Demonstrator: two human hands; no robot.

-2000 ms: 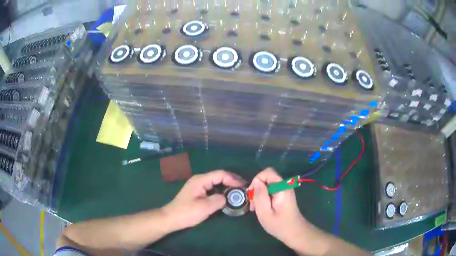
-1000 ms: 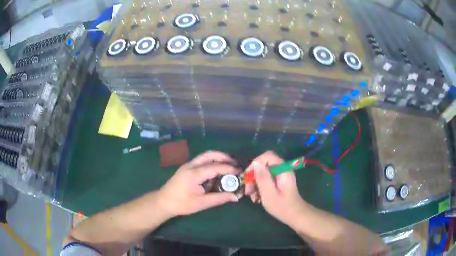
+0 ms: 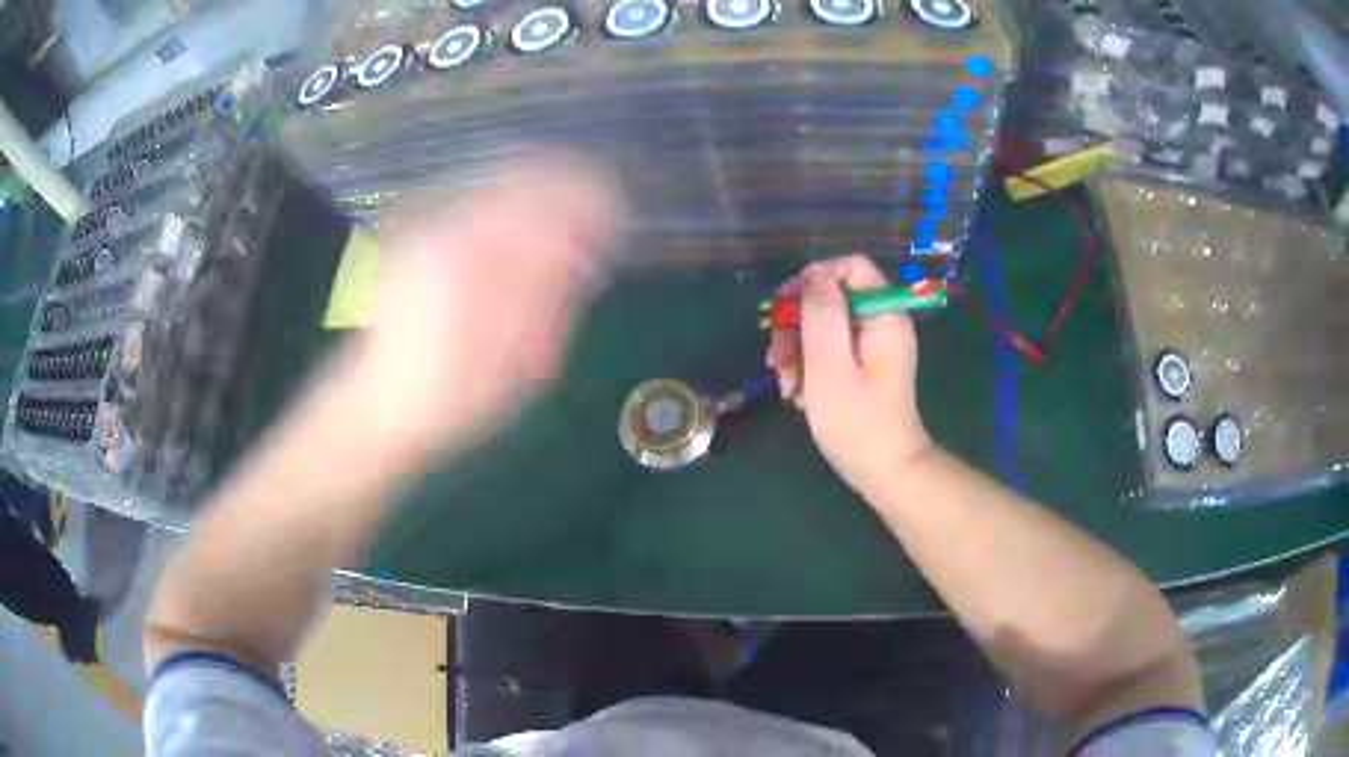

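Note:
The round metal test fixture (image 3: 666, 423) lies on the green mat with its pale centre bare and a cable at its right side. My right hand (image 3: 846, 355) holds the green and red test probe (image 3: 895, 300), tips pointing left, above and right of the fixture. My left hand (image 3: 503, 281) is raised in front of the tall tray stack and strongly blurred; whether it holds a driver cannot be told. A row of speaker drivers (image 3: 639, 17) sits on top of the stack, partly cut off by the upper edge.
The tall tray stack (image 3: 740, 178) has blue marks at its right corner. Trays of dark parts (image 3: 89, 326) stand at left. A side tray (image 3: 1243, 311) at right holds three drivers. A yellow paper (image 3: 351, 281) lies by the stack. Red wire loops behind my right hand.
My left hand has left the fixture and moved up and left. The driver is gone from the fixture. My right hand has drawn the probe up and away. The view has shifted, showing more lap.

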